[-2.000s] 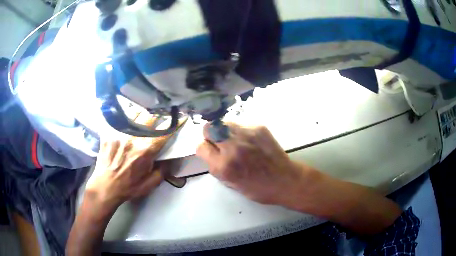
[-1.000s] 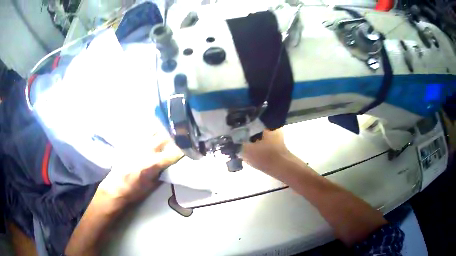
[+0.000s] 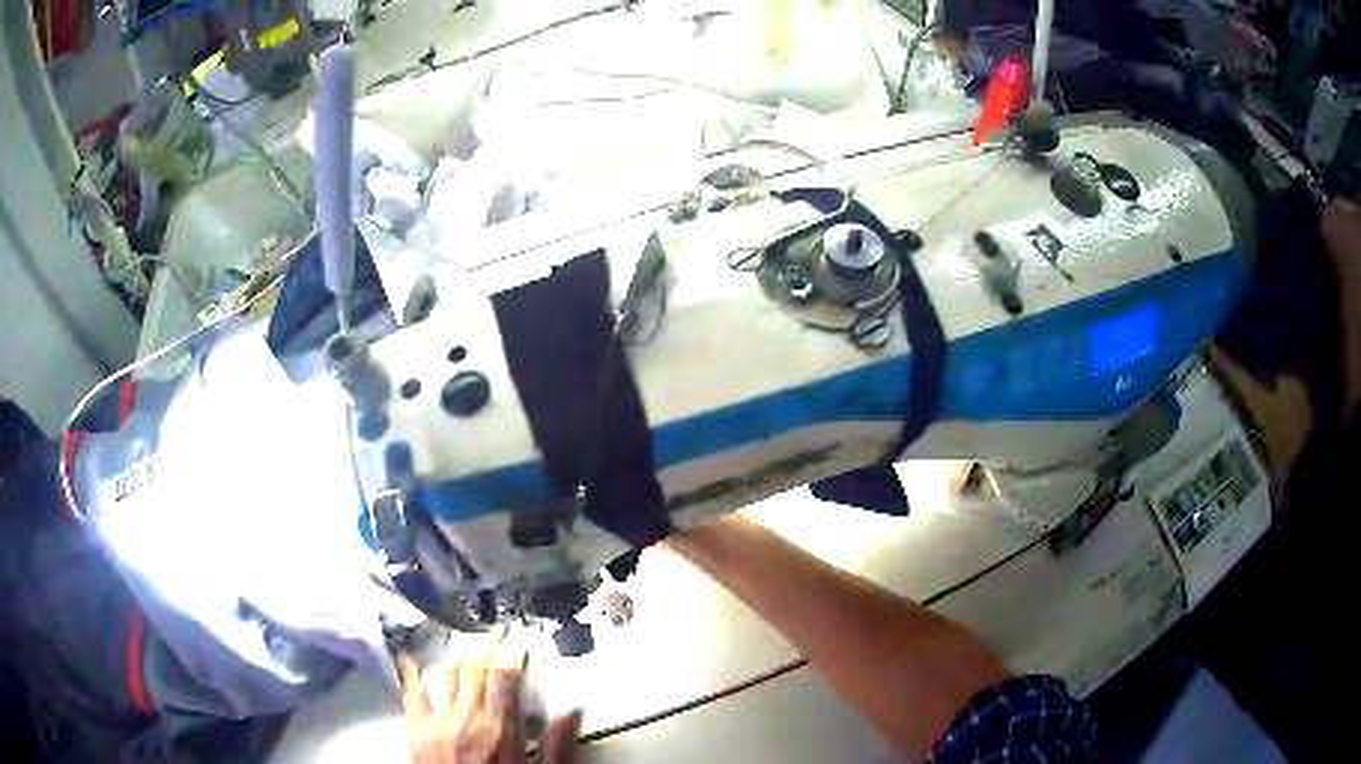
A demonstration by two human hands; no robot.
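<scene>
The white sewing machine head has a blue stripe. My left hand lies low in the picture, just in front of the needle area, fingers a little apart and pointing away from me, cut off by the lower edge. It rests at the edge of pale cloth; no grip shows. My right forearm reaches under the machine head, which hides my right hand. The grey jacket with orange-red piping is heaped at left, its pale part washed out by lamp glare. The needle and presser foot are unclear.
A dark cloth band wraps the head. A pale rod stands at its left end. A red object sits behind it. Pale cloth lies on a table beyond. Part of another person's arm shows at far right.
The view has shifted, showing more of the machine's top and the background. My right hand has gone from in front of the needle to behind the head. My left hand has moved right, towards the needle area.
</scene>
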